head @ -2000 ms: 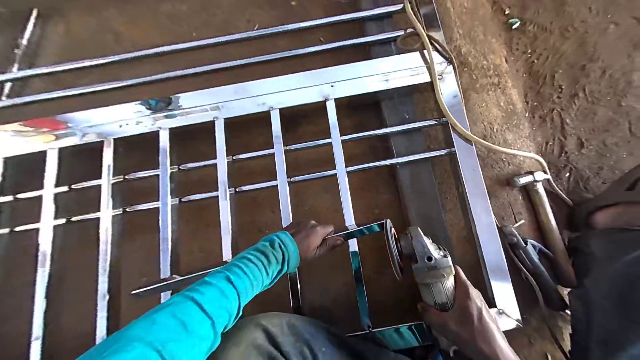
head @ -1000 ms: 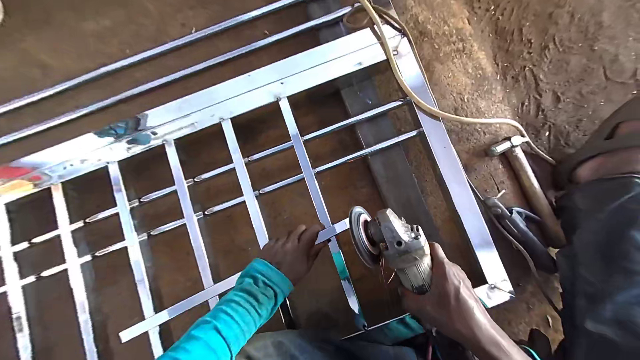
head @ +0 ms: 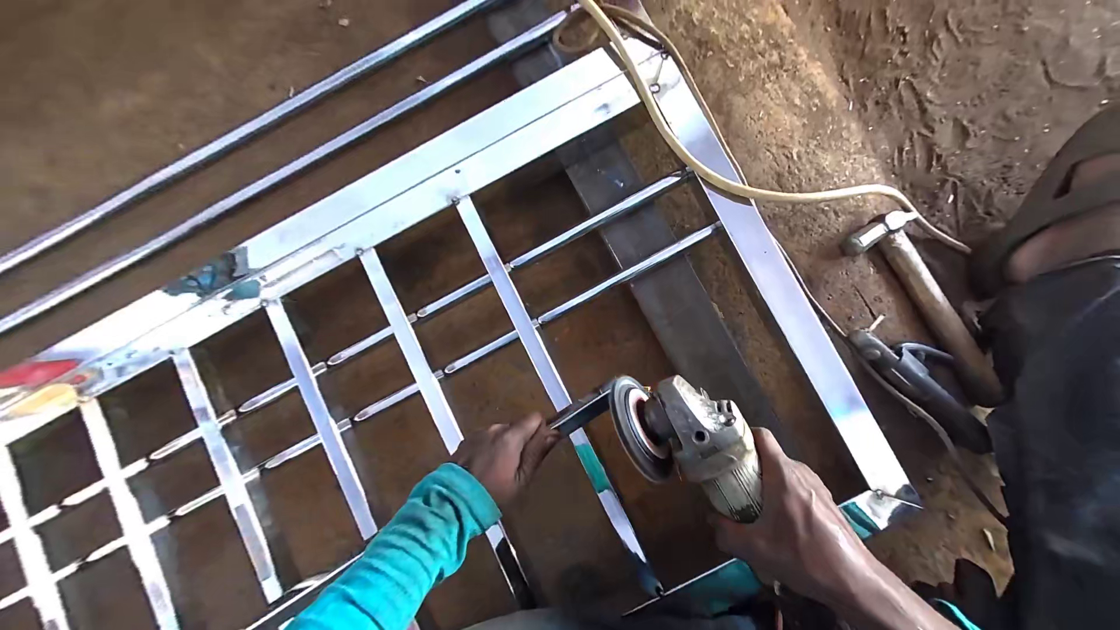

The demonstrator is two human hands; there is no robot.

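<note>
My right hand [head: 774,516] grips the body of an angle grinder [head: 713,442], whose disc [head: 640,429] faces left. The end of a flat metal bar [head: 584,409] meets or nearly meets the disc's edge, with a small orange glint there. My left hand [head: 507,455] is closed around that bar close to the disc; the bar's other part runs down-left behind my teal sleeve. Beneath both hands lies a shiny metal frame [head: 770,262] with flat crossbars [head: 516,306] and thin rods passing through them.
A pale cable [head: 787,192] loops over the frame's upper right corner. On the ground at right lie a hammer [head: 932,297] and a dark clamp-like tool [head: 919,376], beside a sandalled foot [head: 1067,201]. Two long metal tubes [head: 262,179] lie beyond the frame.
The bar has turned in my left hand; its broad bright face showed a second ago and its near end now looks dark. The grinder remains in my right hand.
</note>
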